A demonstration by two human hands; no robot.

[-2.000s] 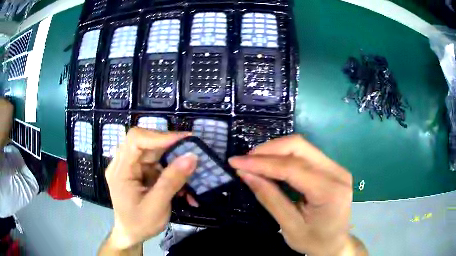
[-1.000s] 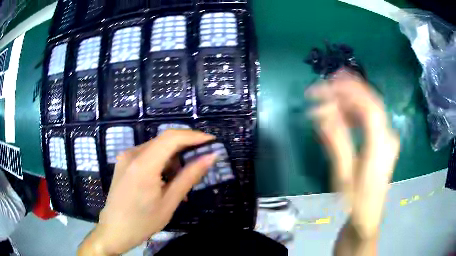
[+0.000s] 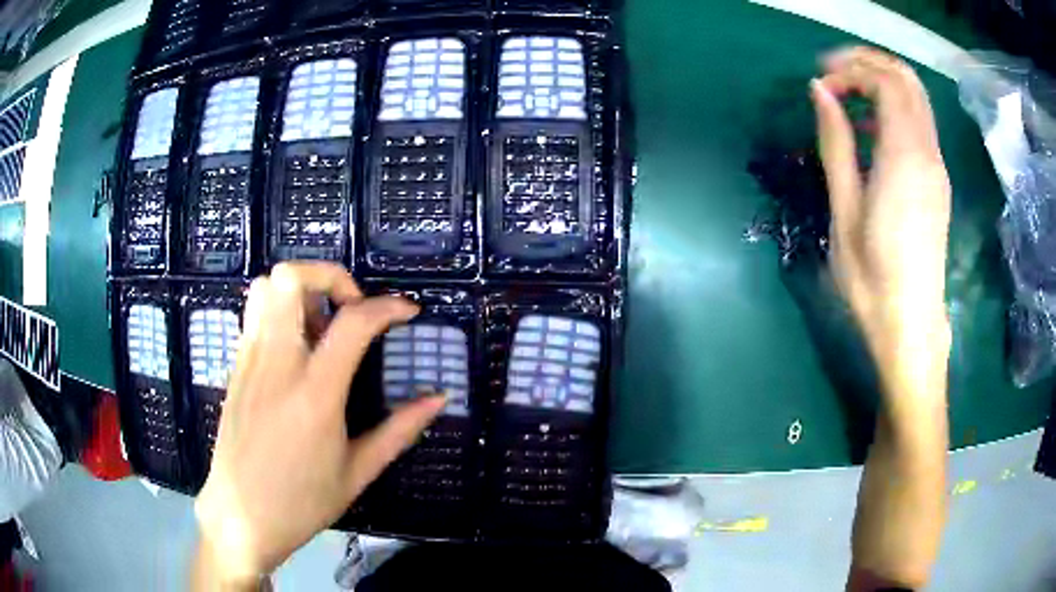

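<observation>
The keypad housing (image 3: 426, 368) lies in a lower-row pocket of the shiny black tray (image 3: 621, 231). My left hand (image 3: 303, 399) is over the tray, thumb and index finger apart at this housing's left and upper edges; it is not lifted. Another housing (image 3: 554, 364) sits in the lower right pocket. My right hand (image 3: 886, 185) is above the green bench, over the far side of the loose black plug pile (image 3: 790, 191), which it partly covers. Its thumb and index tips are near each other; whether they pinch a plug cannot be made out.
Upper-row pockets hold more housings (image 3: 539, 81). A crumpled clear bag (image 3: 1019, 150) lies at the right edge of the green bench (image 3: 706, 347). White-edged striped pieces (image 3: 29, 341) and a red item (image 3: 107, 439) are at the left. Clear plastic (image 3: 654, 515) shows below the tray.
The housing my left hand held is now out of its grip, and a housing sits in the lower right pocket. My left hand has opened and moved slightly left. My right hand moved farther out across the pile.
</observation>
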